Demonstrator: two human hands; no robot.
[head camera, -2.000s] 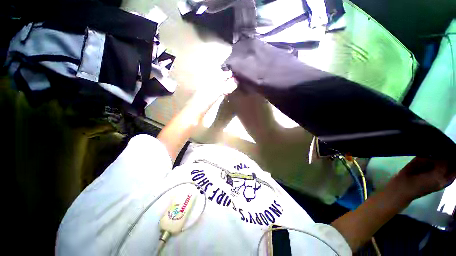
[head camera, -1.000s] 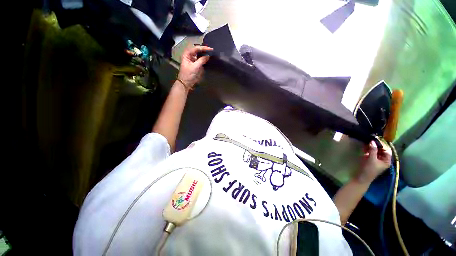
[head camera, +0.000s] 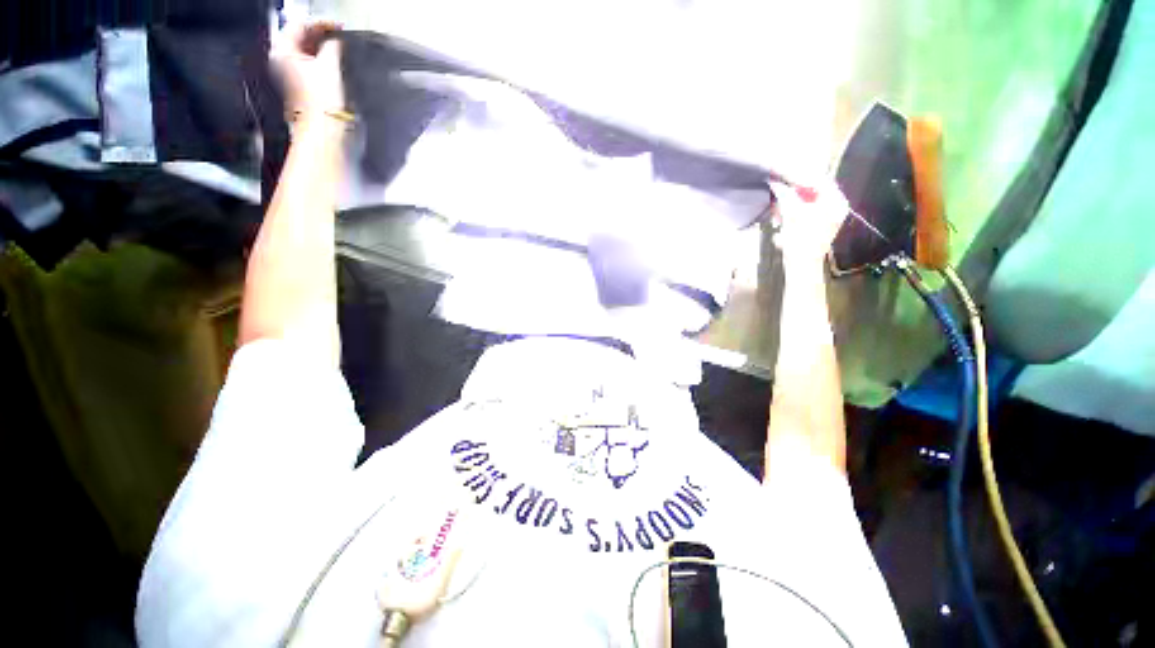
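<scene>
A dark garment panel (head camera: 367, 108) with white pocketing (head camera: 507, 152) lies at the table's near side, its far edge running between my hands. My left hand (head camera: 308, 70) holds its left end at the upper left. My right hand (head camera: 807, 209) holds the far edge's right end, beside the steam iron. Strong glare washes out the cloth and my fingertips. The steam iron (head camera: 879, 177) shows a dark pointed plate and an orange handle (head camera: 928, 190).
A bundle of dark and pale panels (head camera: 127, 95) lies at the left edge. A yellow-brown covered object (head camera: 114, 342) stands below it. A blue hose (head camera: 959, 418) and a tan cable (head camera: 994, 468) run down from the iron. Pale green cloth (head camera: 1077, 253) is at right.
The panel between my hands has been laid on the table's near side, with white pocketing now showing. In the picture my left hand is farther left and up, my right hand higher.
</scene>
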